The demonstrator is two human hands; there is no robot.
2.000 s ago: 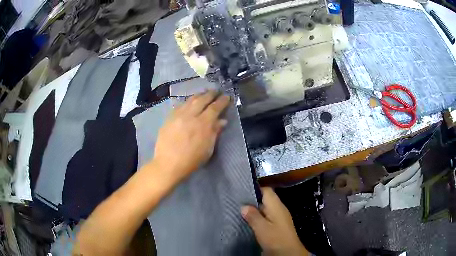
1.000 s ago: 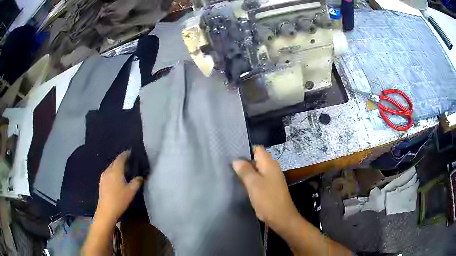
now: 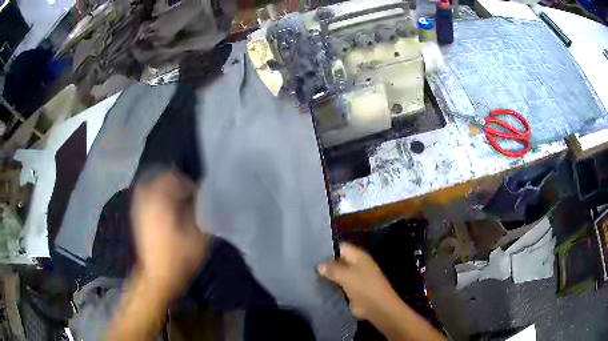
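Note:
The large grey panel (image 3: 267,193) lies from the overlock machine (image 3: 373,60) down towards my lap, with a thin dark line along its right edge. Its top reaches the linty presser foot area at the machine's left front. My right hand (image 3: 363,283) pinches the panel's right edge low down, thumb on top. My left hand (image 3: 163,226) is blurred, left of the grey panel over the black cloth (image 3: 223,276); whether its fingers hold cloth cannot be told. Dark cloth shows under the panel's lower left side.
Grey and black cut pieces (image 3: 120,146) overlap on the table's left. Red-handled scissors (image 3: 508,133) lie right of the machine by the pale blue cloth (image 3: 527,80). A dark bottle or spool (image 3: 444,23) stands behind. The brown table edge (image 3: 413,206) runs below the machine; scraps (image 3: 510,260) lie on the floor.
The grey panel has moved up past the presser foot area. My left hand left the panel's top and is now blurred at its left. My right hand stays at the right edge, now lower than a second ago.

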